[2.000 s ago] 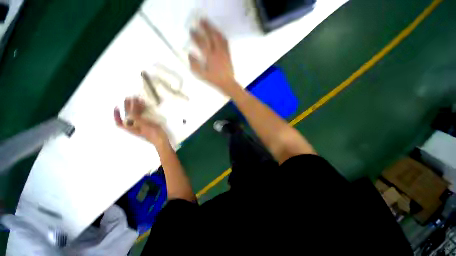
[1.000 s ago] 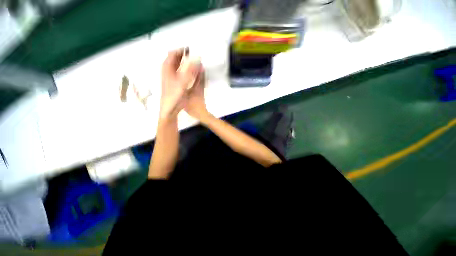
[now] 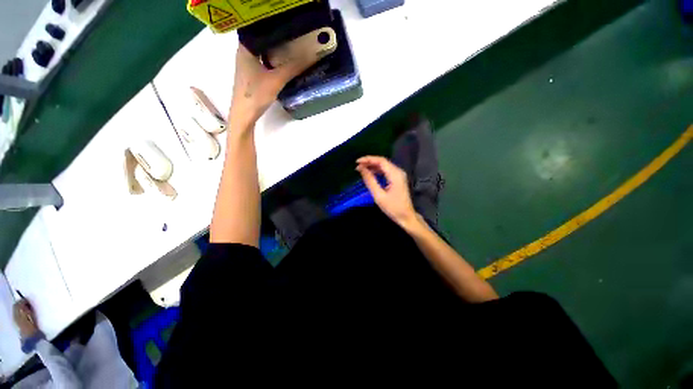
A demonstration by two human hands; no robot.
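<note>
My left hand [image 3: 257, 87] is at the black press [image 3: 346, 64] and holds a cream housing [image 3: 304, 47] with a dark round spot at its end, under the yellow warning sign [image 3: 247, 11]. My right hand [image 3: 390, 191] is in the air in front of the bench edge, fingers curled apart, with nothing in it. Several cream housings [image 3: 154, 161] and flat tan strips [image 3: 134, 172] lie on the white bench to the left of my left forearm.
A tiny dark piece [image 3: 164, 227] lies near the bench edge. Another person's hand [image 3: 25, 314] and grey sleeve are at lower left. Green conveyor [image 3: 114, 70] runs behind the bench. A yellow line [image 3: 577, 226] crosses the green floor.
My hands were together over the bench and have parted. My left hand moved to the press with the housing; my right hand drew back off the bench. The view has turned.
</note>
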